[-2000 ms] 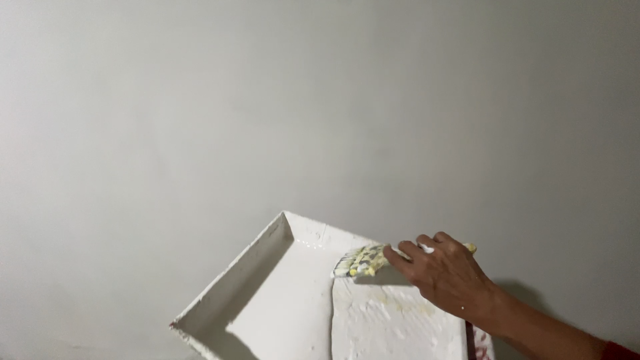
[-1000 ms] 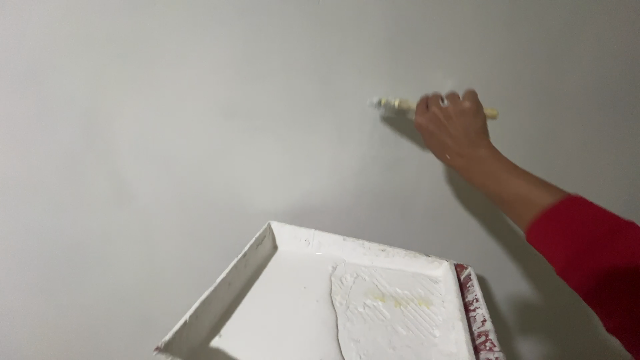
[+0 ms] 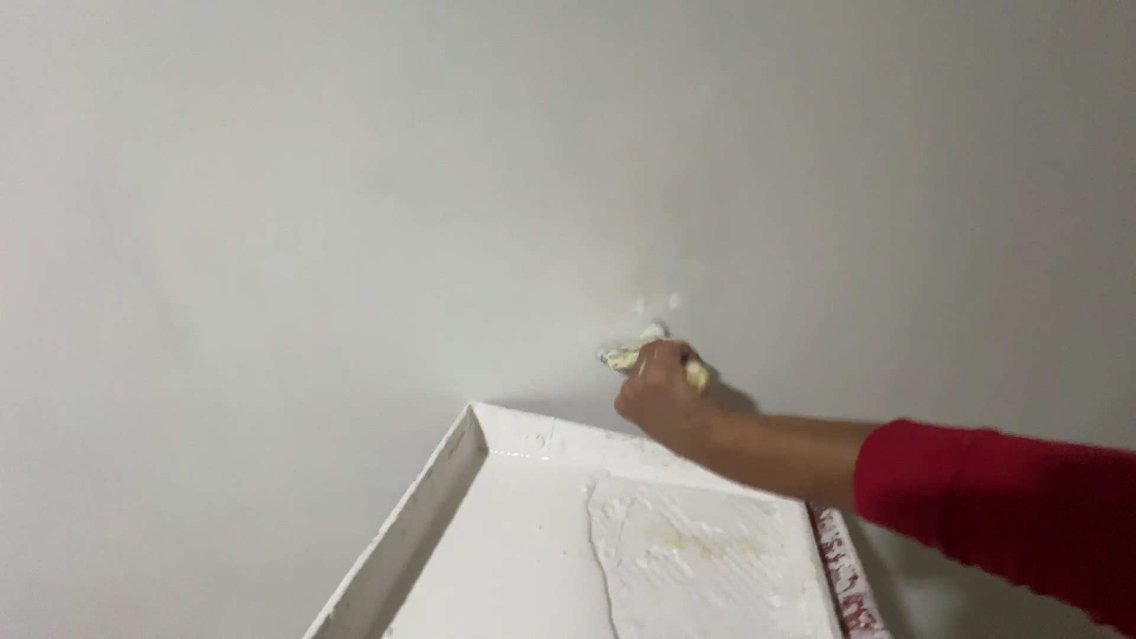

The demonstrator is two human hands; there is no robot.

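My right hand (image 3: pixel 666 390), at the end of a red sleeve, is closed around a paintbrush (image 3: pixel 621 355) with a yellowish handle. The brush head is at the wall, just above the far rim of the paint tray. White dabs of wet paint (image 3: pixel 674 302) show on the wall above the brush. Below the hand, the paint tray (image 3: pixel 524 426) holds white paint in its left part, and a ribbed ramp (image 3: pixel 701 568) coated in paint with yellow smears is on the right. My left hand is not in view.
A pale grey wall (image 3: pixel 355 222) fills the background behind the tray. The tray's right outer edge (image 3: pixel 848 568) is reddish and crusted with white paint. Shadows of the hand and arm fall on the wall.
My right hand first lifted the brush from the tray's ramp to the wall, higher up. Since then it has come down, and the brush is lower on the wall, near the tray rim.
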